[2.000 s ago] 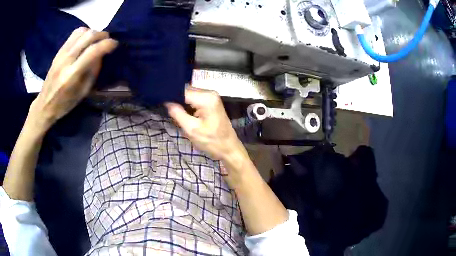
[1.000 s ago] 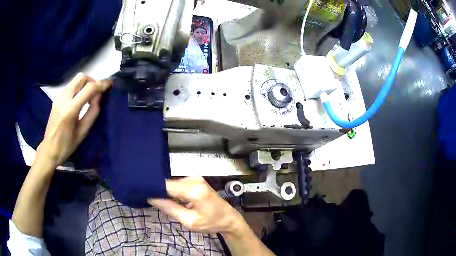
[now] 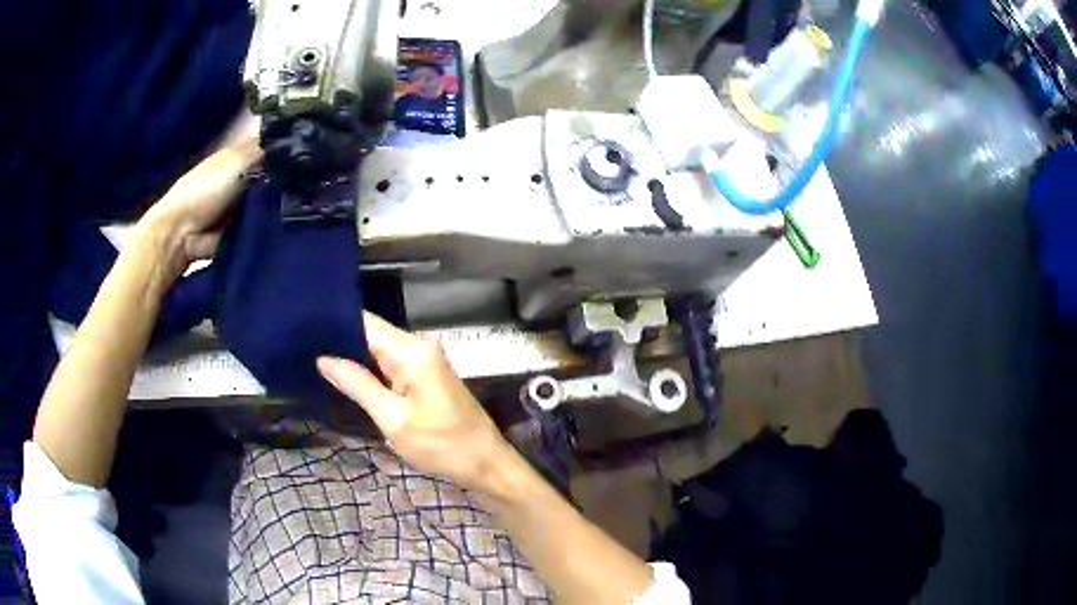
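Observation:
A navy fabric piece (image 3: pixel 289 290) runs from under the black presser foot area (image 3: pixel 309 154) down over the white table's front edge. The off-white sewing machine (image 3: pixel 472 195) stands to its right, with the machine head (image 3: pixel 313 59) above the cloth. My left hand (image 3: pixel 213 195) is at the cloth's left side beside the needle area; its fingertips are partly hidden behind the head. My right hand (image 3: pixel 408 384) grips the cloth's lower right edge between thumb and fingers. The needle itself is hidden.
A smartphone (image 3: pixel 428 89) lies behind the arm. A blue hose (image 3: pixel 815 148), a thread spool (image 3: pixel 785 77) and green snips (image 3: pixel 802 240) are at the right. A pale bracket (image 3: pixel 608 384) hangs below the body. A dark heap (image 3: pixel 803 508) lies lower right, navy cloth (image 3: pixel 106 95) upper left.
The view has shifted, showing the head and phone again after two seconds ago. My left hand has moved up closer to the needle area. My right hand still holds the cloth's lower edge.

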